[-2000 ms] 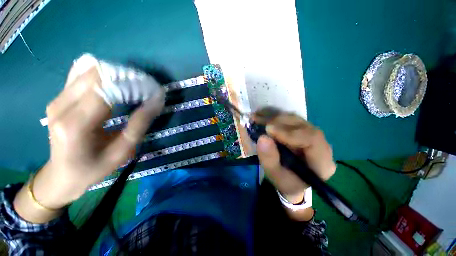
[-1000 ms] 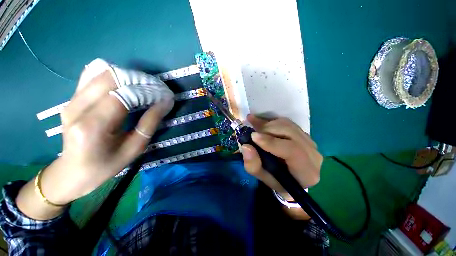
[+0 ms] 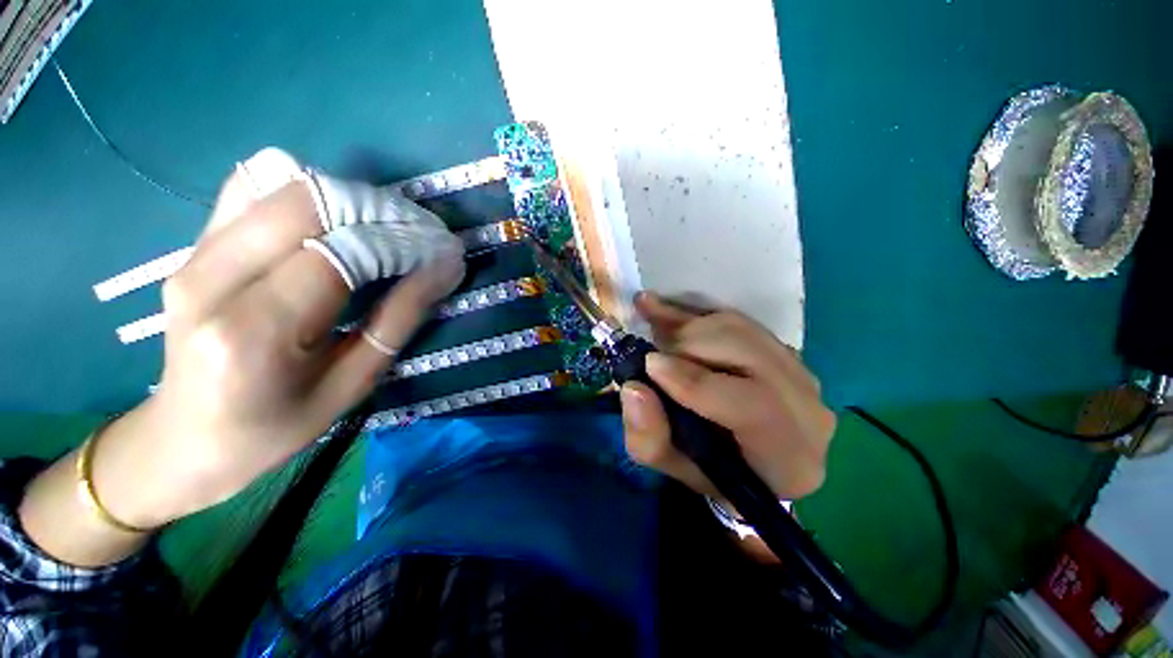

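Observation:
My right hand (image 3: 733,392) holds the black soldering iron (image 3: 701,444), its tip near the orange end of the second LED strip (image 3: 495,234) at the green circuit boards (image 3: 530,167). Several white LED strips (image 3: 482,350) run leftward from the row of boards. My left hand (image 3: 277,309), with white covers on some fingers, is over the upper strips, fingertips pinched together near the second strip. A thin solder wire (image 3: 109,142) curves from the upper left towards this hand. What the fingertips hold is hidden.
The boards lie along the tan edge of a white speckled pad (image 3: 701,167). A round silvery dish with a crusted ring (image 3: 1016,180) stands at the right. More strips (image 3: 32,45) lie at the upper left corner. A black cord (image 3: 933,501) loops at lower right. A blue apron (image 3: 515,514) is below.
The iron's tip has moved left and down to the second strip's end. My left hand has shifted slightly right. The boards and strips appear slightly higher and further left in view.

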